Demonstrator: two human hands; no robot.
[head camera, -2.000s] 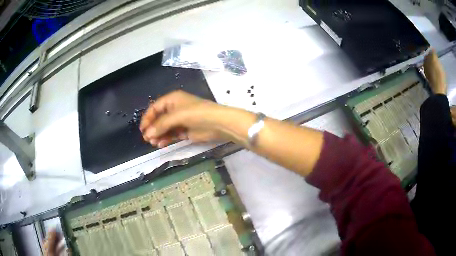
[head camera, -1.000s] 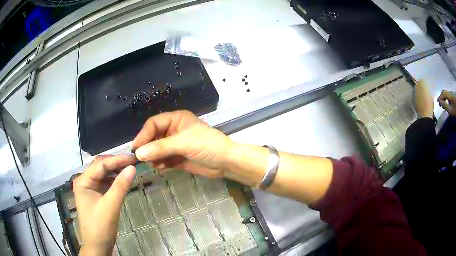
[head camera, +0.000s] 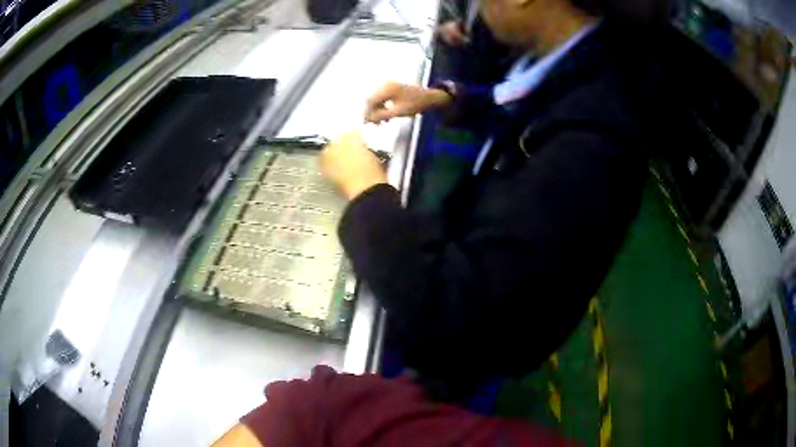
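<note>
Neither of my hands is in view. Only my right forearm, in a dark red sleeve, shows at the bottom edge, and the hand is cut off below the picture. The nearest whole work is a circuit board panel (head camera: 284, 229) in a green-edged carrier frame (head camera: 253, 311) with dark rows of parts along its left side. A plastic component bag (head camera: 61, 347) lies at the lower left, with several small black components (head camera: 94, 374) beside it. A black component tray (head camera: 52, 421) is cut off at the bottom left corner.
Another person in a dark jacket (head camera: 489, 227) stands at the right of the line, hands over the panel's far right corner. A larger black tray (head camera: 179, 144) lies left of the panel. Conveyor rails (head camera: 166, 306) run along the line. A green floor (head camera: 672, 323) with yellow-black stripes is at right.
The view has swung to the right, to the neighbouring person and their panel. Both my hands and the near panel have left the picture. My sleeve now shows at the bottom edge.
</note>
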